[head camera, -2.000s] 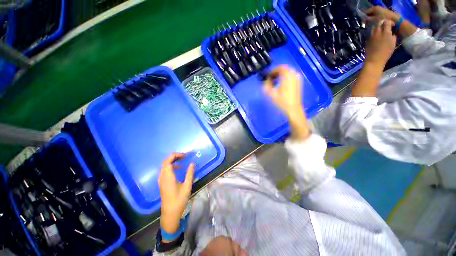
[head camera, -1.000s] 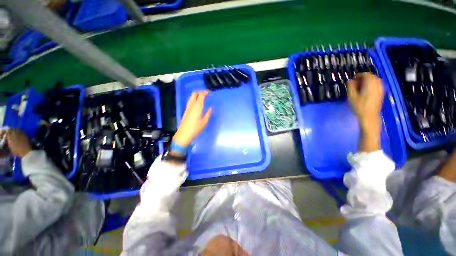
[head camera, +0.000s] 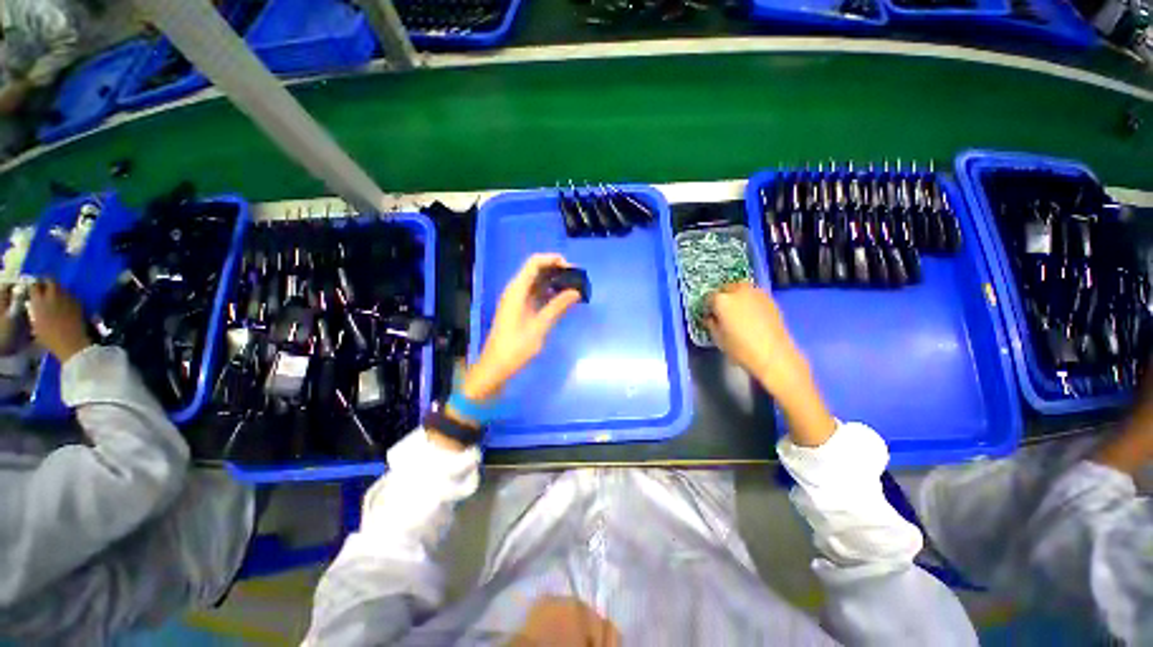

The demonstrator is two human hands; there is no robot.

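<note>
My left hand (head camera: 529, 316), with a blue band at the wrist, holds a small black plastic housing (head camera: 569, 281) over the centre blue tray (head camera: 582, 429). My right hand (head camera: 752, 331) has its fingertips in the clear parts box (head camera: 711, 253), which is full of green and silver pieces. Whether the fingertips grip a piece cannot be seen. Several black units (head camera: 601, 210) lie at the top of the centre tray.
The right blue tray (head camera: 891, 367) has rows of black units at its top. A heaped tray (head camera: 1037, 236) lies beyond it. Bulk bins (head camera: 304, 471) of jumbled black parts lie left. A green conveyor (head camera: 569, 120) runs behind. Neighbours' sleeves (head camera: 76, 442) show at both sides.
My right hand has moved left from the right tray to the clear parts box. My left hand, open and empty before, now holds a black housing. The camera view has turned and shifted.
</note>
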